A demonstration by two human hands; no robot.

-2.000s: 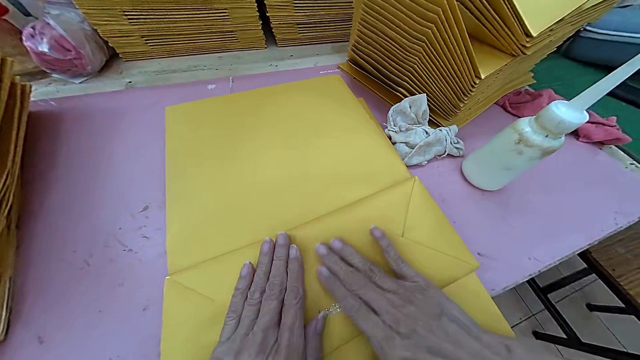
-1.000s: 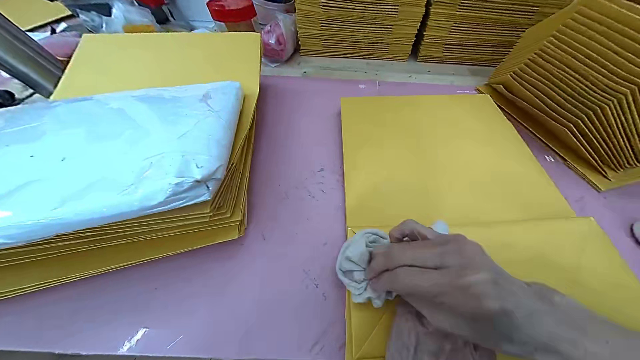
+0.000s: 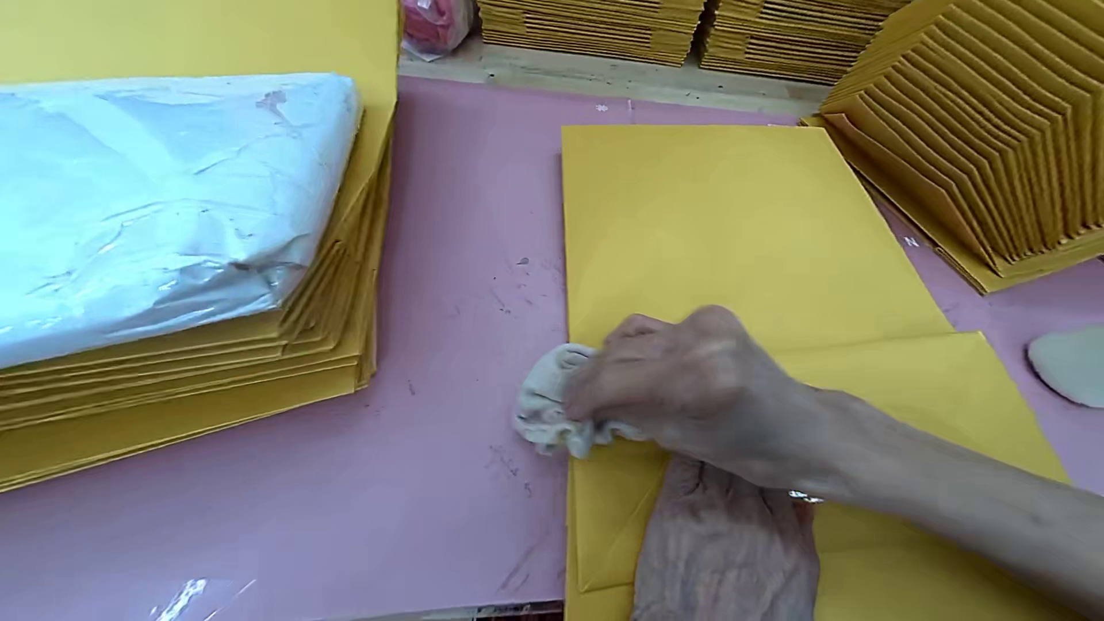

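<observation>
A folded yellow paper bag (image 3: 724, 224) lies on the pink tabletop (image 3: 474, 285), its folded bottom part nearer me. My right hand (image 3: 690, 388) grips a crumpled whitish cloth (image 3: 552, 401) at the left edge of the bag, by the fold. Under my right wrist, my left hand (image 3: 729, 548) rests on the folded part; its fingertips are hidden beneath the right hand, and nothing shows in it.
At left, a white plastic-wrapped bundle (image 3: 164, 198) lies on a stack of yellow folded paper (image 3: 190, 405). Fanned yellow paper bags (image 3: 992, 138) stand at right. Packed yellow stacks (image 3: 595, 26) and a pink thing in clear plastic (image 3: 435, 26) are behind. A pale object (image 3: 1069, 366) lies at the right edge.
Two seconds ago both hands lay flat on the bag and the cloth lay at its right. My right hand now holds the cloth at the bag's left edge. The view has swung left.
</observation>
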